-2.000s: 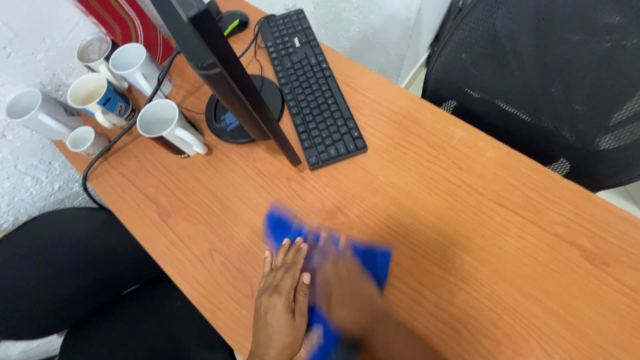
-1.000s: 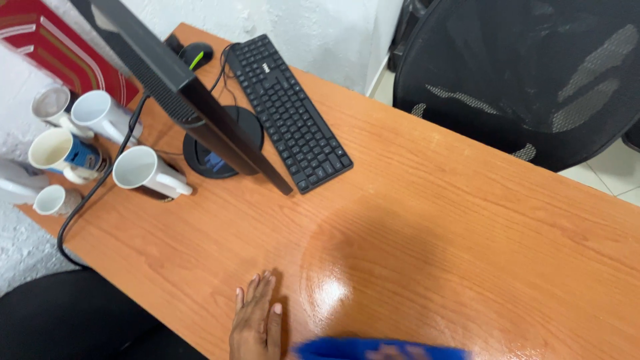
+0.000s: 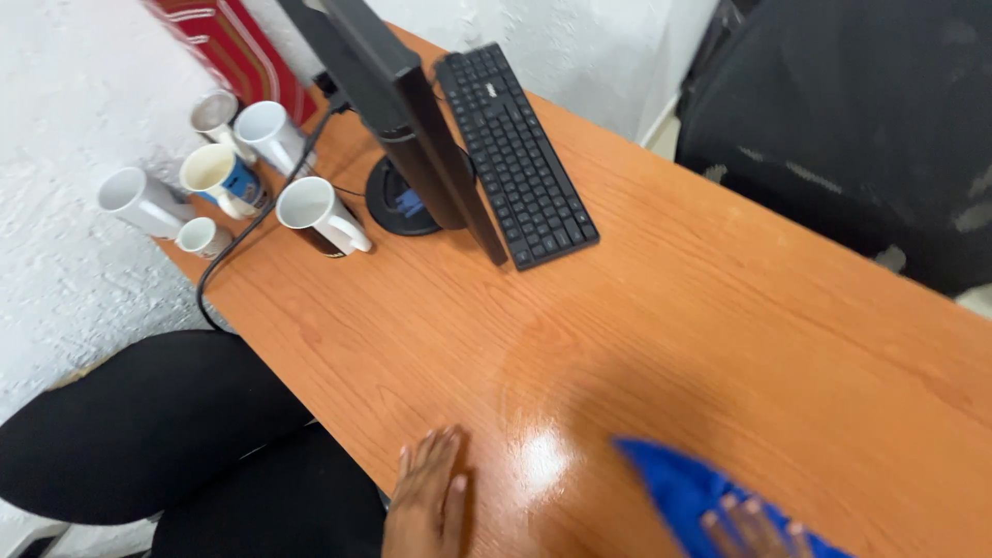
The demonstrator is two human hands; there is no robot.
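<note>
A blue cloth lies on the wooden desk at the lower right. My right hand rests on top of it, palm down with the fingers spread; the frame's bottom edge cuts the hand off. Further left, near the desk's front edge, my left hand lies against the bare wood and holds nothing. A bright reflection shows on the desktop between the two hands.
A monitor and a black keyboard stand at the back. Several mugs cluster at the left corner, with a black cable running among them. Black chairs flank the desk.
Two seconds ago both hands were together at the blue cloth. The right hand and cloth have since moved right, apart from my left hand, which has stayed on the desk.
</note>
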